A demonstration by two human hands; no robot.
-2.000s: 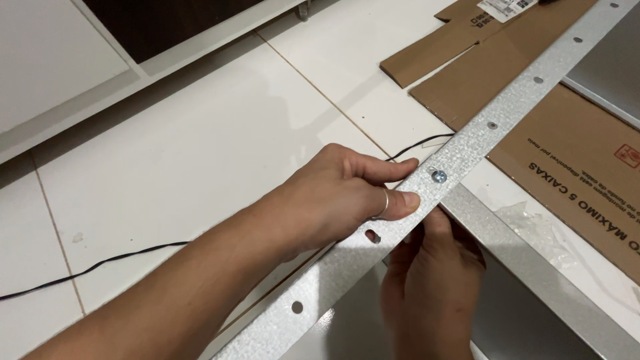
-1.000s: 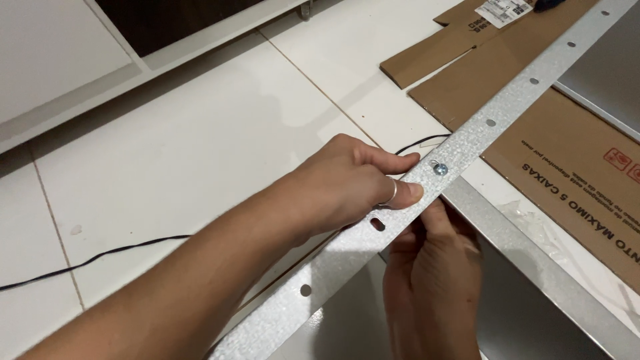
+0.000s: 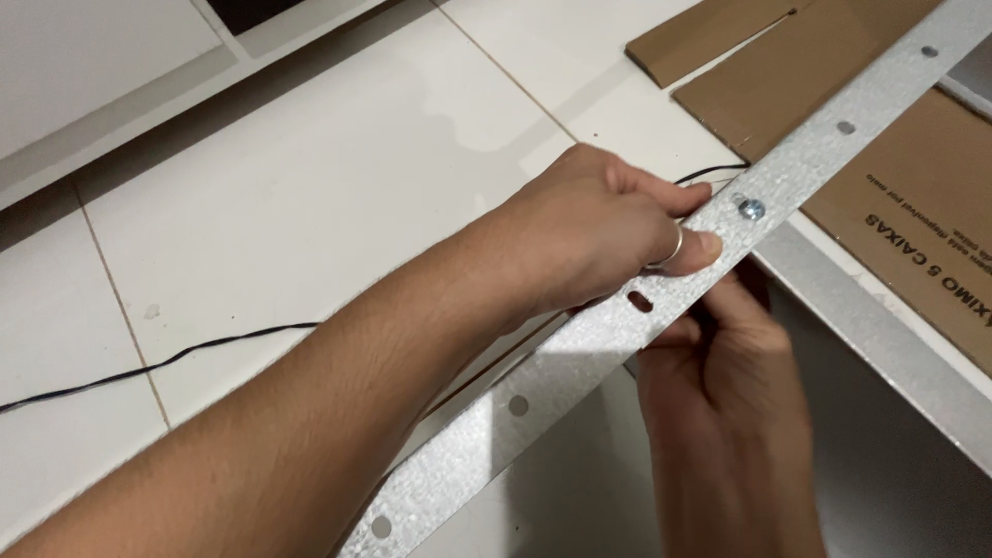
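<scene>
A long galvanized steel strip with a row of holes point(image 3: 570, 345) runs diagonally from lower left to upper right. My left hand point(image 3: 601, 225), with a ring on it, grips the strip's edge, its thumb pressed on the face just below a bolt point(image 3: 750, 208). The bolt sits in one of the holes. Under the strip, my right hand point(image 3: 725, 356) reaches up behind it near the bolt; its fingertips are mostly hidden. A grey metal panel with a raised edge point(image 3: 872, 341) meets the strip by the bolt and extends to the lower right.
Flattened cardboard point(image 3: 783, 85) with printing lies on the white tiled floor point(image 3: 372, 209) at upper right. A thin black cord point(image 3: 232, 338) crosses the floor and passes behind my left arm. White furniture point(image 3: 101, 70) stands at upper left, with a dark gap beneath it.
Both hands stay at the strip near the bolt. My left thumb remains on its face, and my right hand is still underneath. The view has shifted slightly.
</scene>
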